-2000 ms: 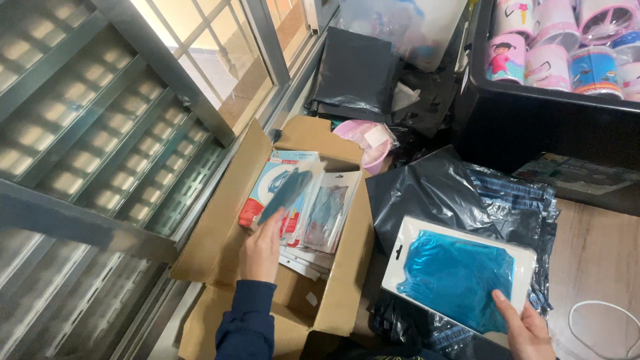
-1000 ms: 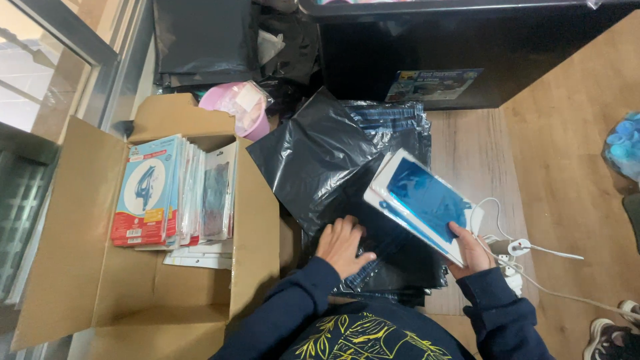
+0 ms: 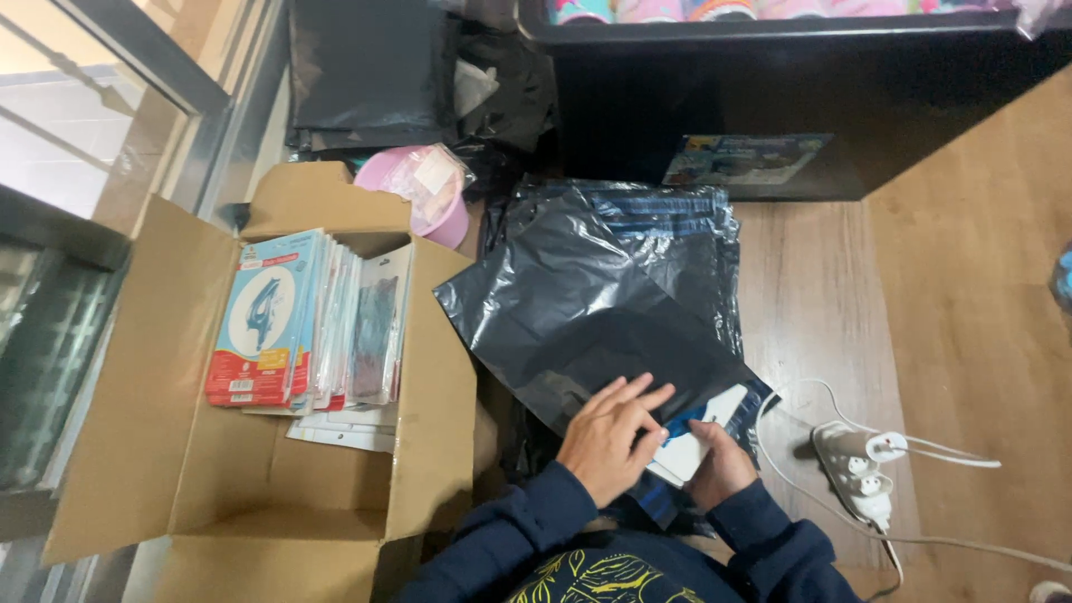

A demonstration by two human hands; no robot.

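My right hand point(image 3: 722, 462) grips white card packets with blue contents point(image 3: 691, 448), which lie partly inside the mouth of a black plastic mailing bag point(image 3: 586, 310). On the bag's near edge rests my left hand point(image 3: 615, 431), fingers spread, its thumb by the packets; whether it pinches the film is hard to tell. Beneath is a stack of black plastic bags point(image 3: 687, 218). To the left stands an open cardboard box point(image 3: 431, 402) holding a row of flat retail packets point(image 3: 264, 318), the front one blue and red with a printed picture.
A large black bin point(image 3: 712, 92) with colourful cups stands at the top right. A pink plastic cup point(image 3: 452, 222) sits behind the box, near folded black bags point(image 3: 368, 67). A white power strip point(image 3: 850, 473) with cables lies on the right. A metal-framed window point(image 3: 209, 109) borders the left.
My left hand, earlier over the cardboard box, is now at the black bag. The packets in my right hand have gone from outside the bag to partly inside it. The view has swung right.
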